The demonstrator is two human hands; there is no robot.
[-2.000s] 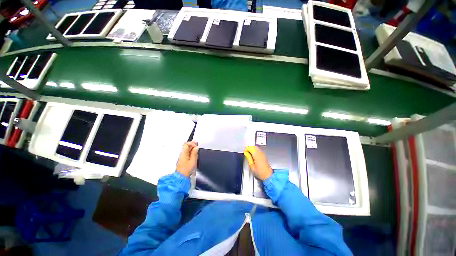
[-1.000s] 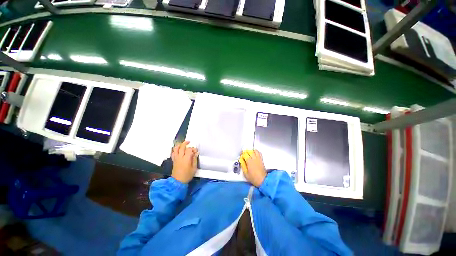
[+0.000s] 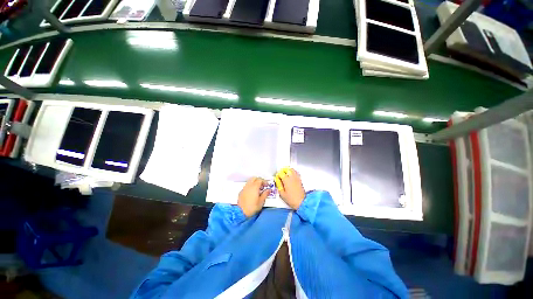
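A white foam tray (image 3: 413,175) lies in front of me. Its left slot holds a sleeved tablet (image 3: 252,146), pale and cloudy. The middle slot and right slot hold bare dark tablets (image 3: 377,166) with small white labels. My left hand (image 3: 253,197) and my right hand (image 3: 290,187), with yellow finger cots, meet at the sleeved tablet's lower right corner. The fingers are bent together over that corner. What they pinch there is too small to tell. A white sleeve stack (image 3: 181,146) lies left of the tray.
A neighbouring tray (image 3: 48,131) with two dark tablets stands at the left. The green conveyor (image 3: 222,64) runs beyond, with more tablet trays on its far side. Stacked white and red trays (image 3: 504,198) stand at the right. A grey post (image 3: 491,121) crosses above them.
The pale sleeve has come down over the whole dark tablet. My left hand has moved right from the tablet's left edge to beside my right hand.
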